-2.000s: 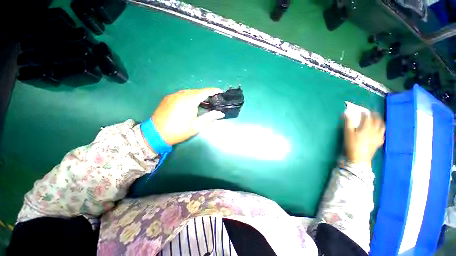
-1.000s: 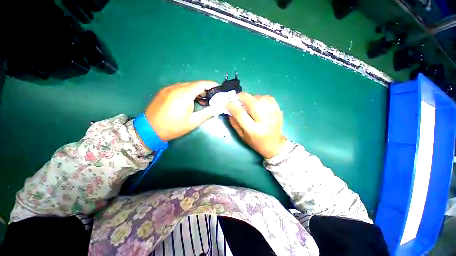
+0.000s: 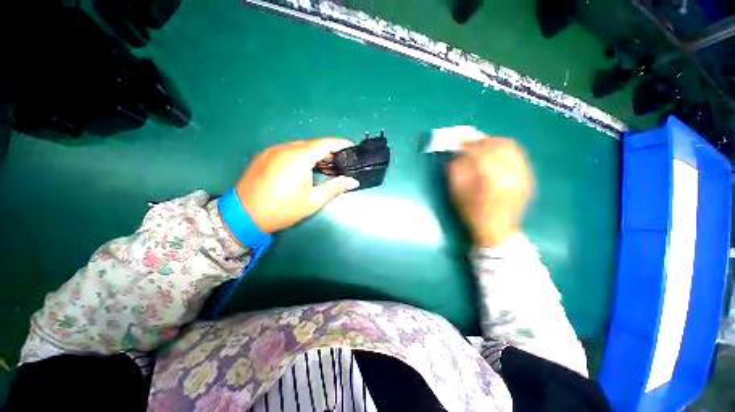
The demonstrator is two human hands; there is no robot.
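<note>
A black plug adapter [image 3: 370,164] with two pins pointing up and away is held over the green bench top. My left hand [image 3: 282,183], with a blue wrist strap [image 3: 241,218], is shut on it between thumb and fingers. Part of the adapter and its lead is hidden in the palm. My right hand [image 3: 493,187] is blurred, to the right of the adapter and apart from it. It holds a white wiping cloth [image 3: 453,138] at its fingertips.
Black housings [image 3: 89,76] are stacked at the upper left. A blue tray [image 3: 645,265] with a white liner [image 3: 679,273] stands at the right. A worn white-edged strip [image 3: 451,60] crosses the back, with black parts [image 3: 614,80] beyond it.
The right hand came from beside the tray with the cloth to the adapter, and is now drawn back to the right, cloth off the adapter. The left hand still holds the adapter.
</note>
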